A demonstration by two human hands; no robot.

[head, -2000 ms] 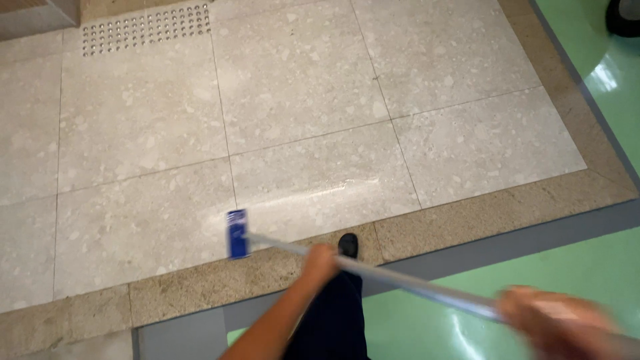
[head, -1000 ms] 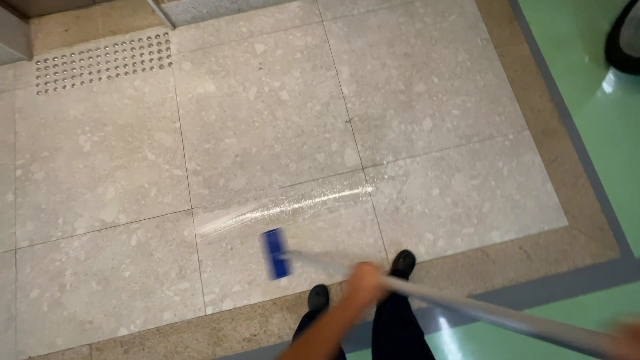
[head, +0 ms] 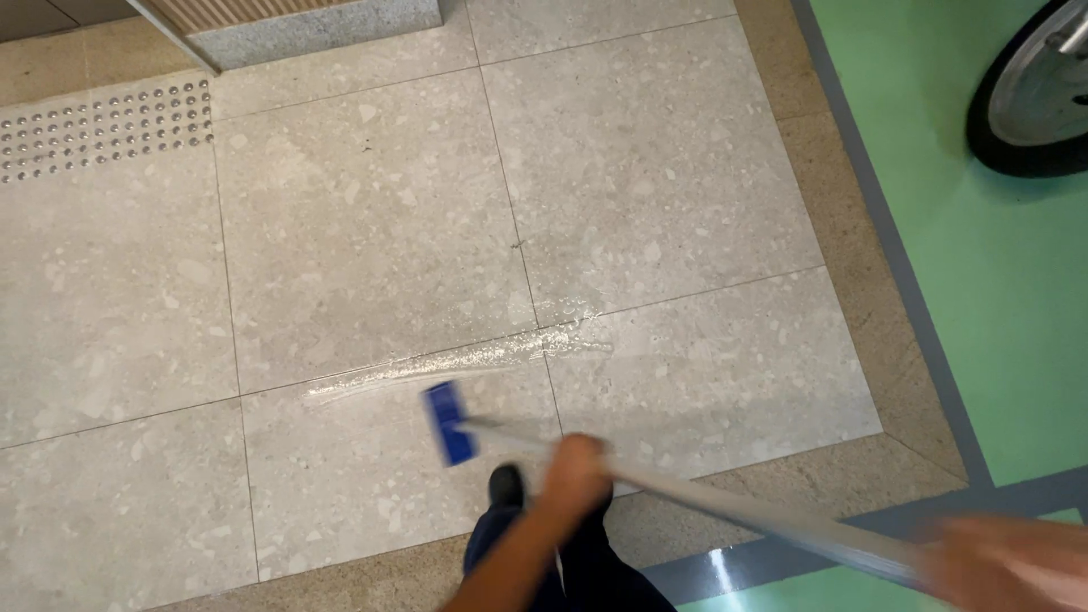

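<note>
A long pale pole (head: 748, 507) runs from the lower right to a blue rectangular floor-scrubber head (head: 450, 423), which is over the grey stone-look tiles. My left hand (head: 578, 467) is closed around the pole close to the head. Farther up, at the lower right edge, my right hand (head: 1003, 557) grips the pole and is blurred by motion. A shiny wet streak (head: 459, 357) lies on the tiles just beyond the blue head. The head's underside is hidden.
My dark shoe (head: 507, 487) stands near the scrubber head. Metal tactile studs (head: 106, 127) and a stone-based slatted panel (head: 327, 32) are at the upper left. A wheel (head: 1041, 102) stands on the green floor (head: 943, 246) at right. A brown stone border (head: 858, 212) edges the tiles.
My feet now stand farther onto the tiles than two seconds ago, when the blue head was beside the stone border. The wet streak reaches farther right past a tile joint. The view has shifted.
</note>
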